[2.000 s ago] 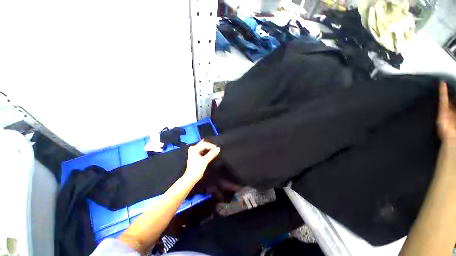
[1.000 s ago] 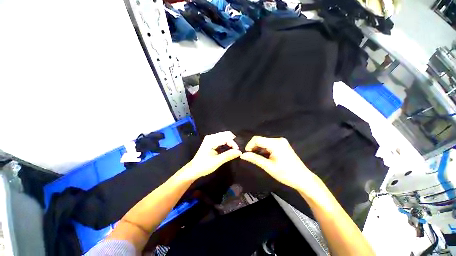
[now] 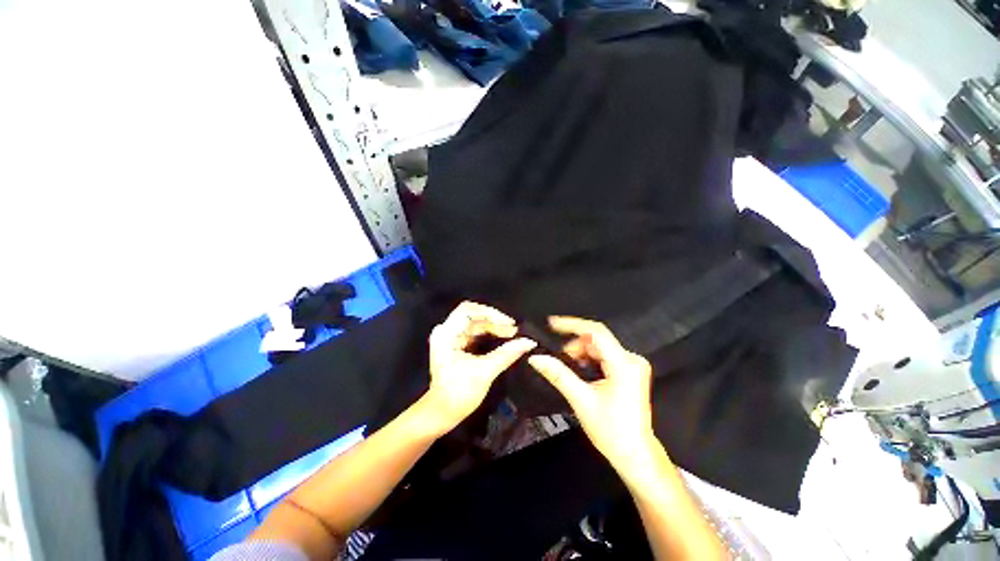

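A large limp black garment (image 3: pixel 614 153) spreads across the middle of the view, over the white table and leftward over a blue crate. My left hand (image 3: pixel 466 356) pinches the garment's edge between thumb and fingers near the centre. My right hand (image 3: pixel 598 378) is just beside it, its thumb and fingertips also closed on the edge. The two hands' fingertips are almost touching. The cloth between them is dark and its fold cannot be made out.
The blue crate (image 3: pixel 208 378) at the left holds small black and white scraps. A perforated metal post (image 3: pixel 342 126) stands behind it. The sewing machine (image 3: pixel 952 367) is at the right edge. Blue garments (image 3: pixel 472 44) lie at the back. Another blue crate (image 3: pixel 839 197) is at upper right.
My right hand has come from the far right to beside my left hand. The garment, earlier stretched to the right, now lies slack with a band-like strip showing to the right of my hands.
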